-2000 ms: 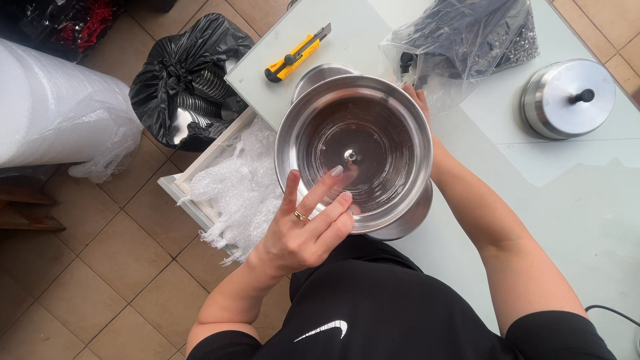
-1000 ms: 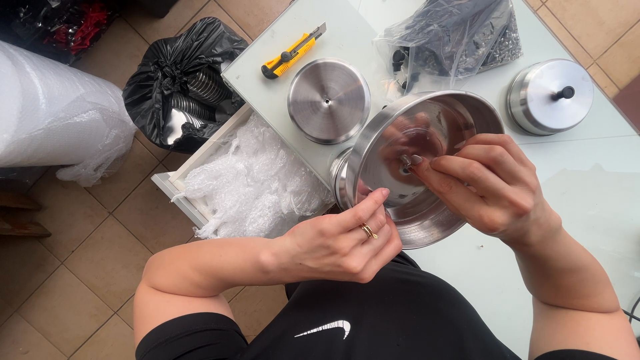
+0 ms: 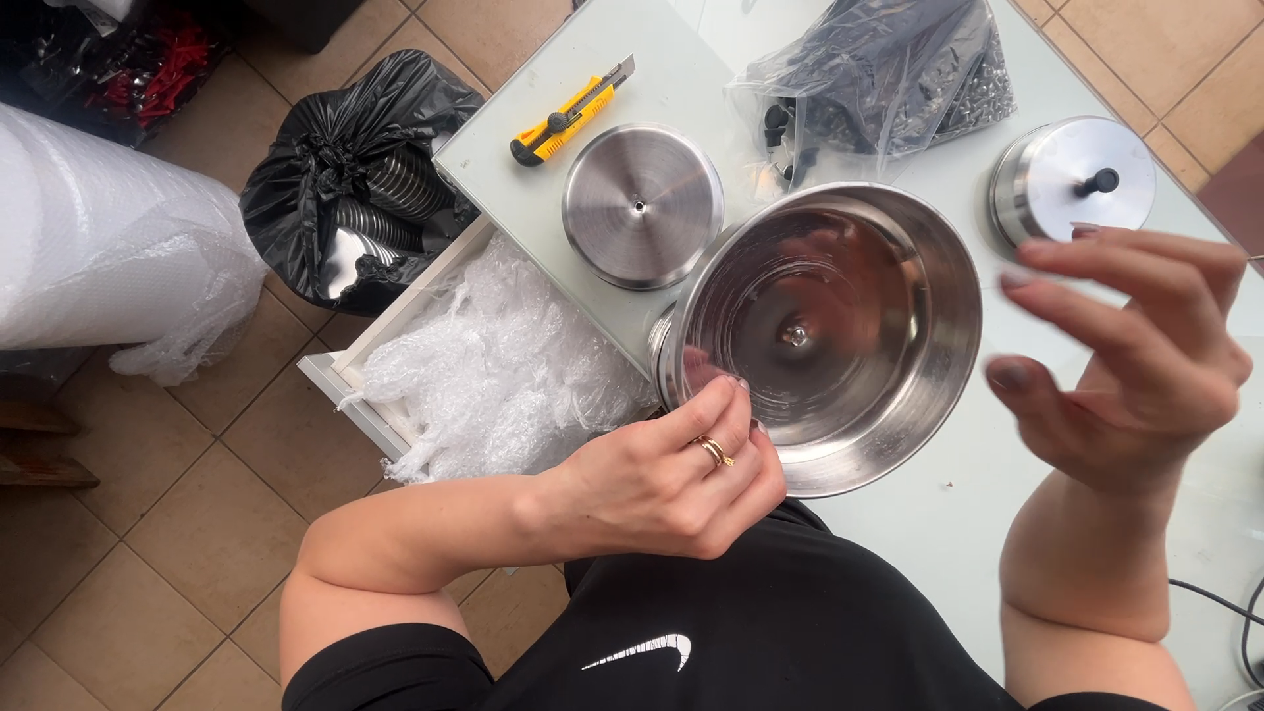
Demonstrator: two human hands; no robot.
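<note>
A round stainless steel bowl [image 3: 889,415] is tilted near the table's front edge, with a small metal fitting [image 3: 796,336] at the centre of its inside. My left hand [image 3: 681,474] grips the bowl's near left rim. My right hand [image 3: 1136,365] is raised to the right of the bowl, fingers apart and slightly blurred, with nothing seen in it. Left of the bowl lies a round brushed metal piece [image 3: 642,222] with a small centre hole. A metal piece with a black knob [image 3: 1071,188] stands beyond my right hand.
A yellow utility knife [image 3: 571,114], blade out, lies on the glass-topped table [image 3: 484,148]. Behind the bowl is a plastic bag of screws [image 3: 889,79]. An open drawer holds bubble wrap [image 3: 504,365]. A black bag with metal parts [image 3: 355,188] and a bubble wrap roll [image 3: 109,237] stand left.
My right hand has left the fitting inside the bowl and moved to the right, its fingers now apart. My left hand stays at the rim. The round metal piece, hidden earliest, shows beside the bowl.
</note>
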